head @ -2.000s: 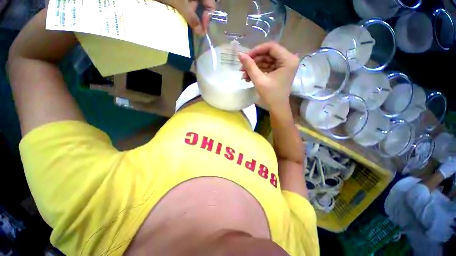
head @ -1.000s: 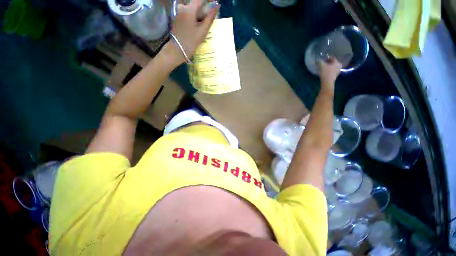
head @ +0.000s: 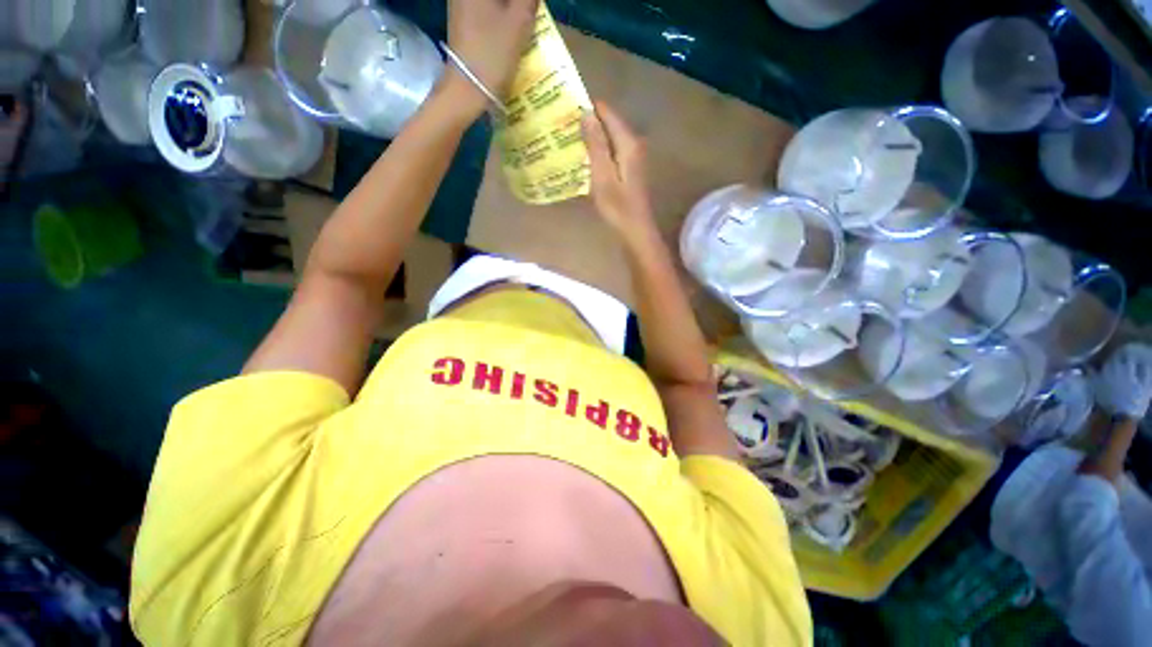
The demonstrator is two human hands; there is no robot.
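Note:
My left hand, with a white band at the wrist, holds a pale yellow label sheet with rows of fine print at the top centre. The sheet hangs over brown cardboard. My right hand has its fingertips at the sheet's right edge and seems to pinch it; whether a label is between them is too small to see. Clear jar units with white bases lie close together at the right. Another jar unit is just left of my left hand.
The brown cardboard sheet covers part of the dark green bench. A yellow crate holds white plastic parts at lower right. A lidded unit and more jars are at upper left. A green basket is at left. A person's gloved hand shows at right.
My right hand has let go of a jar unit at the right and come back to the sheet. My left hand still holds the sheet. The view has turned.

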